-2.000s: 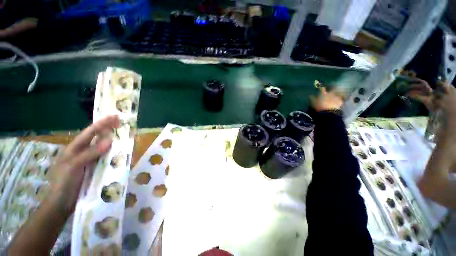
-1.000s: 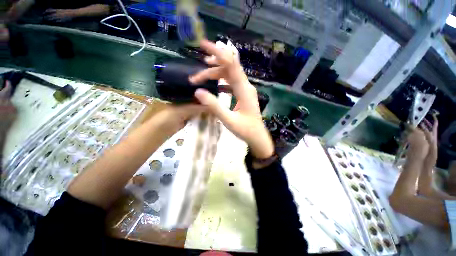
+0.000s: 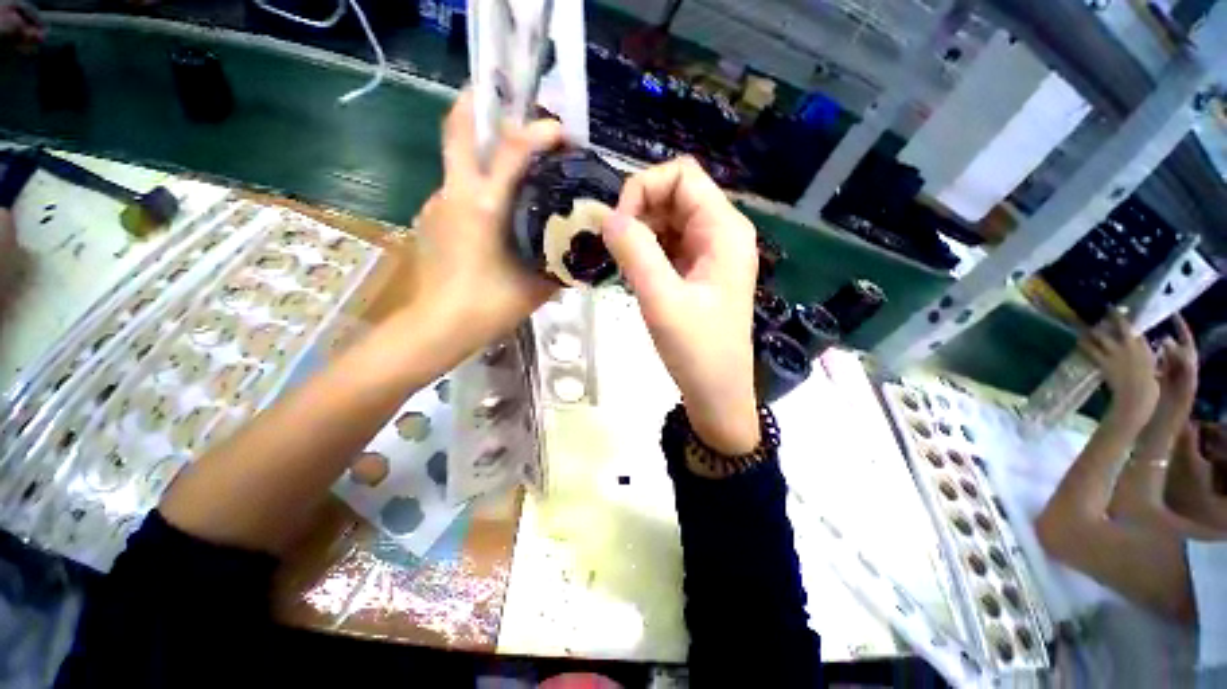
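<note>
My left hand (image 3: 471,236) holds a black cylindrical housing (image 3: 541,202) with its open end facing me and to the right. The same hand also holds a white gasket strip (image 3: 501,424) with brown round pieces, which sticks up above the hand and hangs down below it. A tan die-cut ring (image 3: 572,242) with a dark cut-out lies at the housing's open end. My right hand (image 3: 693,256) pinches the ring's right edge between thumb and fingertips. Whether the ring is fully seated cannot be told.
Stacked gasket sheets (image 3: 175,364) lie at left, a hole-punched sheet (image 3: 404,464) below my left forearm. Several upright black housings (image 3: 807,323) stand behind my right wrist. A green conveyor (image 3: 310,141) runs behind. Another worker's hands (image 3: 1137,364) hold a strip at right.
The housing has turned so its open end faces me, and the tan ring is now at that end. My right hand has come down from above the housing to its rim.
</note>
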